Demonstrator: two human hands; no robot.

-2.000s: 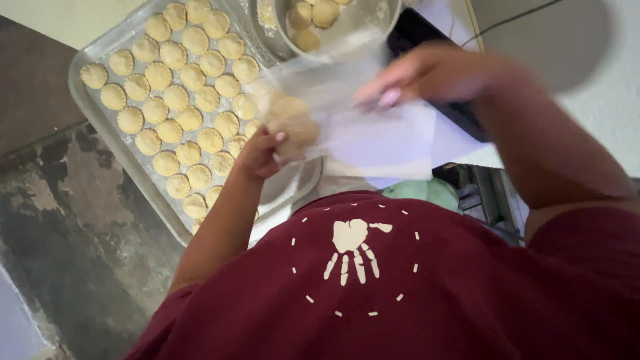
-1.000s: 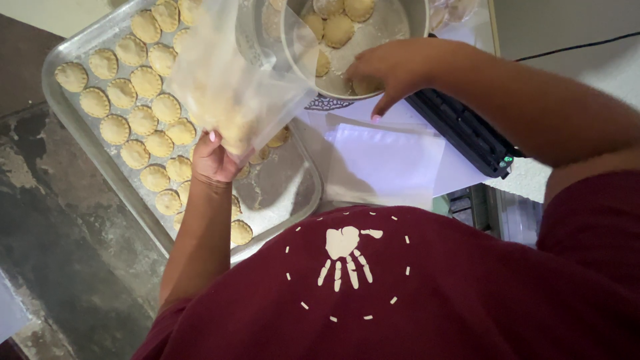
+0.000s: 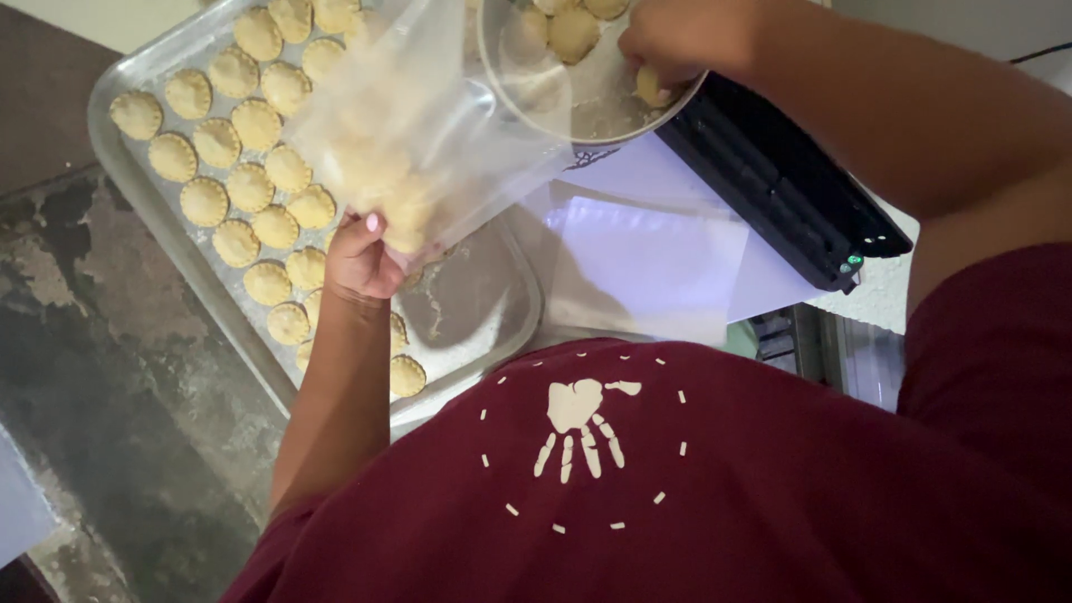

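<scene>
My left hand [image 3: 364, 255] grips the lower part of a clear plastic bag [image 3: 469, 126] that holds several round, pale dough pieces. The bag is tilted over the metal tray [image 3: 188, 260], where rows of round filled dough pieces with crimped edges [image 3: 249, 187] lie. At the upper right my right hand [image 3: 670, 50] reaches into a round metal pot [image 3: 586, 130], its fingers closed on one dough piece [image 3: 649, 86]. More dough pieces [image 3: 574, 35] lie in the pot's far side. Part of the pot's near wall shows through the bag.
A black bag sealer [image 3: 766, 180], as it appears, lies right of the pot, under my right forearm. Flat clear plastic bags [image 3: 645, 260] lie on the white table between the tray and the black device. A dark cable [image 3: 1038, 54] runs at the upper right.
My right hand has gone from beside the bag into the pot and now has a dough piece in its fingers. The bag, flat across both hands earlier, is now tilted up in my left hand.
</scene>
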